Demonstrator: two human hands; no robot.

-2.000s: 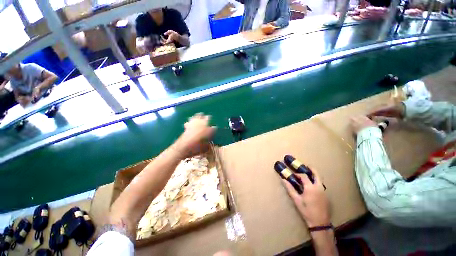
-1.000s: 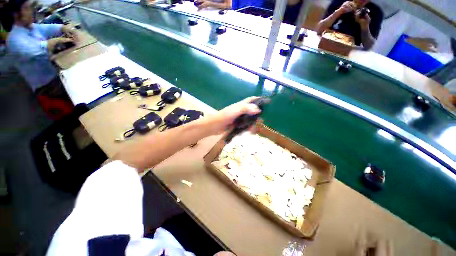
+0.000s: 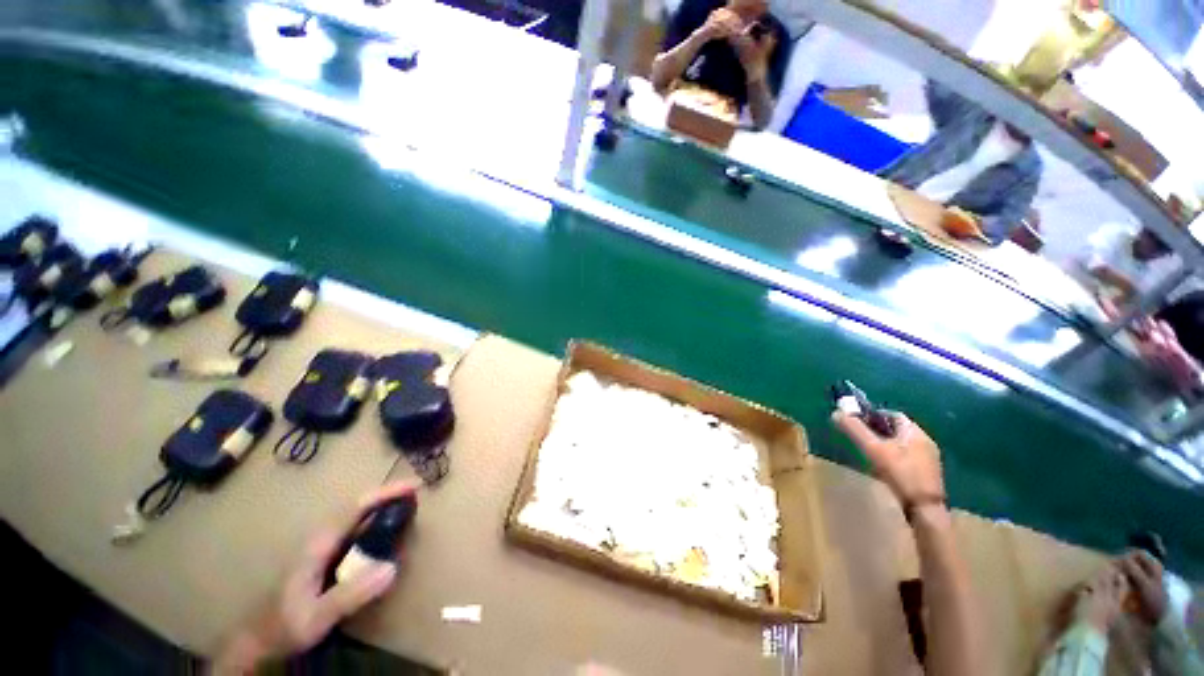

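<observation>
My left hand [image 3: 324,588] is low at the left, closed around a black unit [image 3: 383,528] with a pale band. My right hand [image 3: 904,462] reaches over the green belt's near edge, its fingers on a small black unit [image 3: 869,412] with a pale part. Between my hands is a shallow carton tray [image 3: 800,522] heaped with loose cream pieces [image 3: 647,482]. Several black units with pale bands and cord loops lie on the cardboard at left, such as one nearest my left hand [image 3: 218,436] and one beside the tray [image 3: 415,400].
A thin tool [image 3: 205,367] lies among the units. A cream scrap [image 3: 461,613] and a shiny clear patch [image 3: 782,644] are near the tray. The green belt [image 3: 436,251] crosses behind. A neighbour's hands [image 3: 1116,594] are at lower right. People sit across the belt.
The view has swung back to the right. My left hand has come down from above the tray to the cardboard with a unit. My right hand has moved out to the unit at the belt.
</observation>
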